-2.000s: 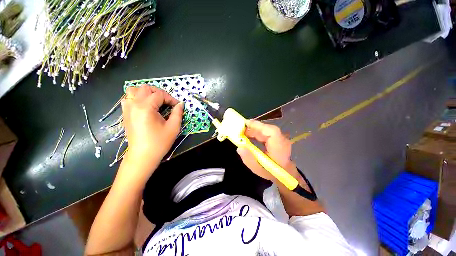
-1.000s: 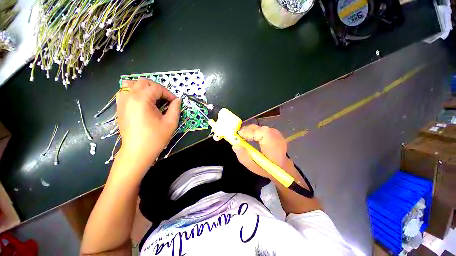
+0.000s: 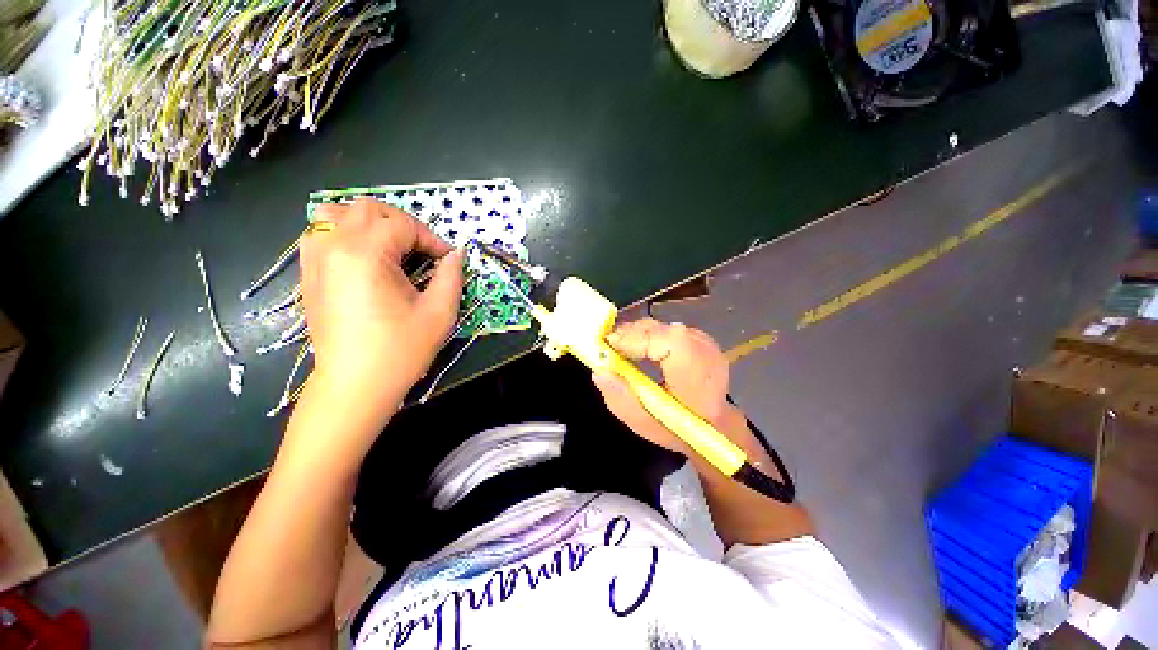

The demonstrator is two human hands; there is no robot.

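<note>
The green PCB panel with white, dark-centred rings lies on the bench near its front edge. My left hand rests over its left part, thumb and index finger pinched together at a short lead wire on the panel; the pinched end is too small to make out. My right hand holds the yellow soldering iron, its metal tip pointing up-left onto the panel close to my left fingertips. Several wires fan out from the panel's left and lower sides, partly hidden under my left hand.
Wired panels with hanging wires lie at the upper left. Loose lead wires lie left of my left hand. A tin with silvery shavings and a black fan stand at the back. A blue crate is at the lower right.
Since two seconds ago the view has shifted slightly, and the iron's tip has moved a little over the panel. Both hands keep nearly the same pose and grip.
</note>
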